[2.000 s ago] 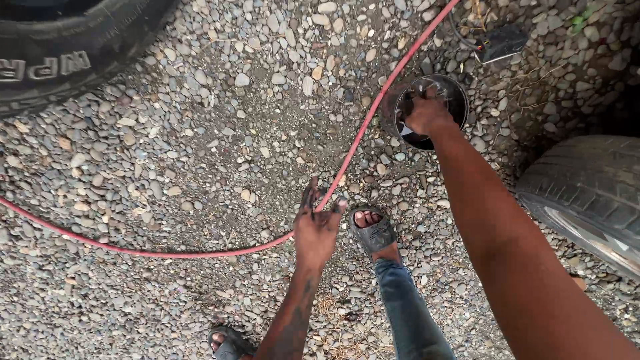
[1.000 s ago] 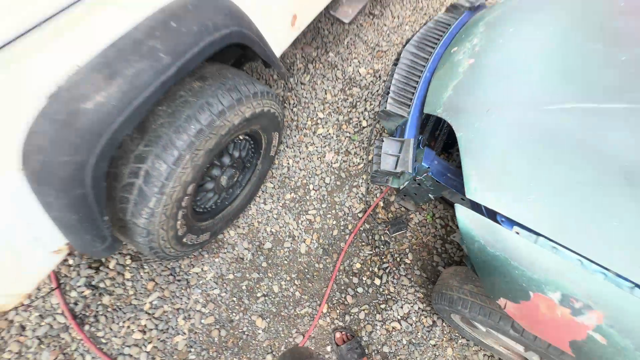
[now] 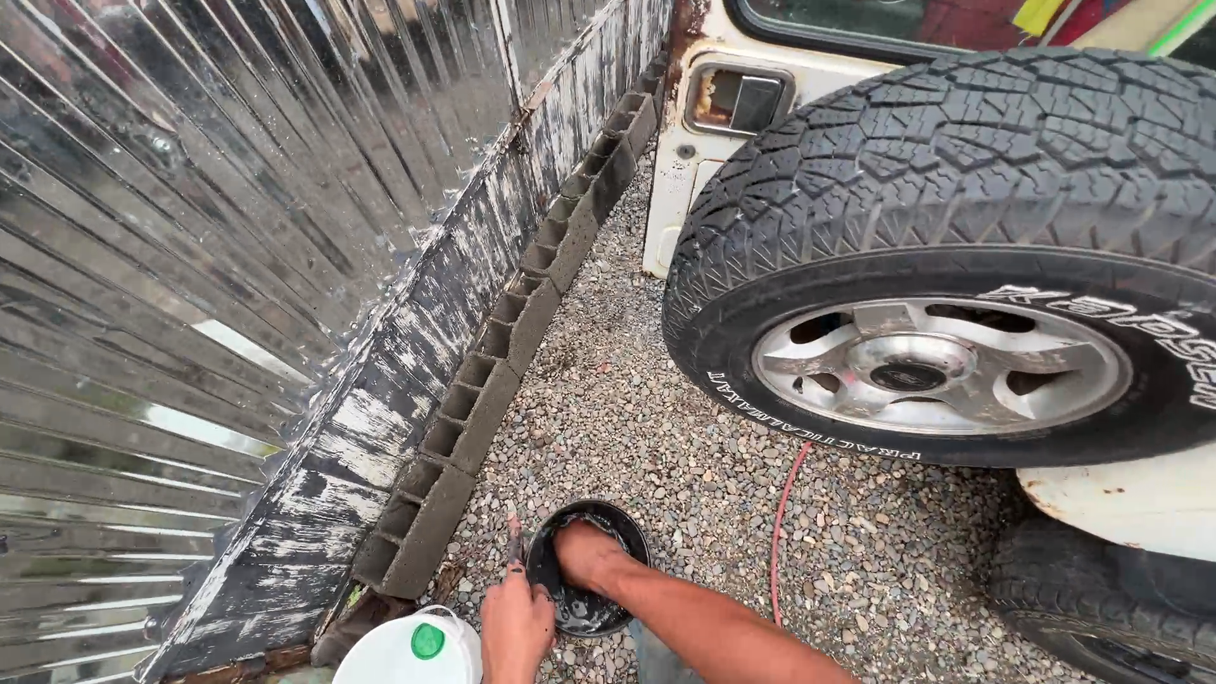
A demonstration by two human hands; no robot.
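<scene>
A round black tub with whitish, sudsy liquid sits low in the view, over the gravel. My right hand reaches down into it; its fingers are hidden, so what they hold cannot be told. Just left of the tub is my left hand, with dark smears on its fingers. One finger points up, and whether the hand holds anything is unclear. A white plastic bucket with a green mark stands at the lower left, beside my left hand.
A spare tire on an alloy wheel juts from the white vehicle at right. Concrete blocks line a corrugated metal fence at left. A red hose lies on the gravel; another tire is at the lower right.
The view has swung from the green car and the white vehicle's side to its spare tire and the fence. Both hands, out of view one second ago, are visible again.
</scene>
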